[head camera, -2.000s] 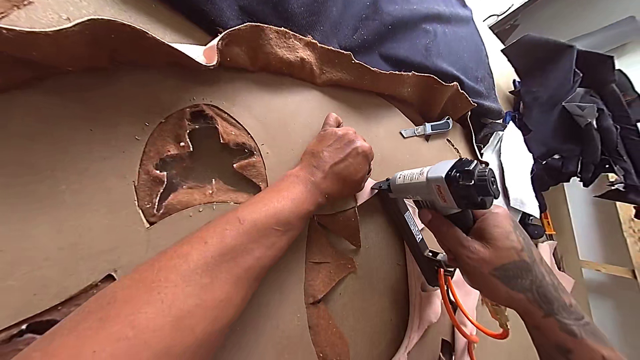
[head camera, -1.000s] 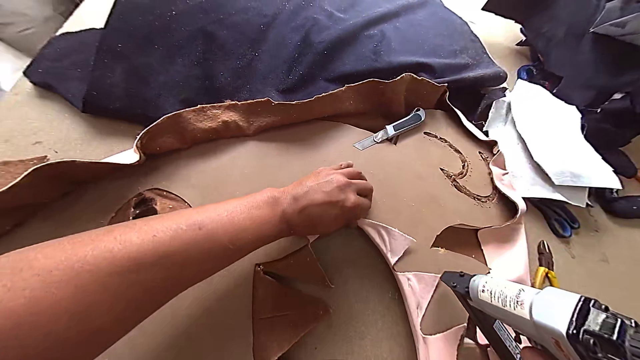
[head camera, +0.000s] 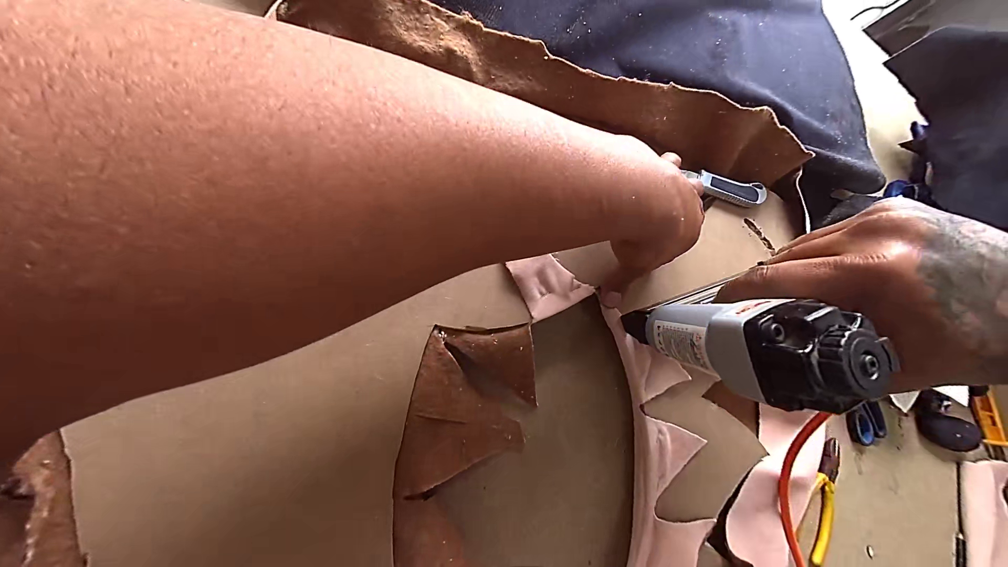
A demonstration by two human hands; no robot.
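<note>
My left hand [head camera: 657, 216] reaches across the panel, a fingertip pressing a pink leather flap [head camera: 551, 287] at the curved edge of an opening. Whether its other fingers hold anything is hidden. In my right hand [head camera: 850, 260] is a grey and black pneumatic stapler [head camera: 709, 339], its nose close beside that fingertip. Cut pink leather tabs [head camera: 669, 449] line the opening's right edge. Brown leather flaps [head camera: 465, 409] lie folded along its left side. A snap-off utility knife [head camera: 734, 189] rests just beyond my left hand.
Brown leather [head camera: 630, 102] borders the panel's far edge, beside dark blue fabric [head camera: 709, 47]. A red air hose [head camera: 787, 480] runs down from the stapler. Yellow-handled pliers [head camera: 824, 504] and blue-handled scissors [head camera: 862, 425] lie at the right.
The stapler, held off to the right one second ago, is now beside my left fingertips. My left hand has changed from a closed fist to a downward-pressing finger. The view has shifted.
</note>
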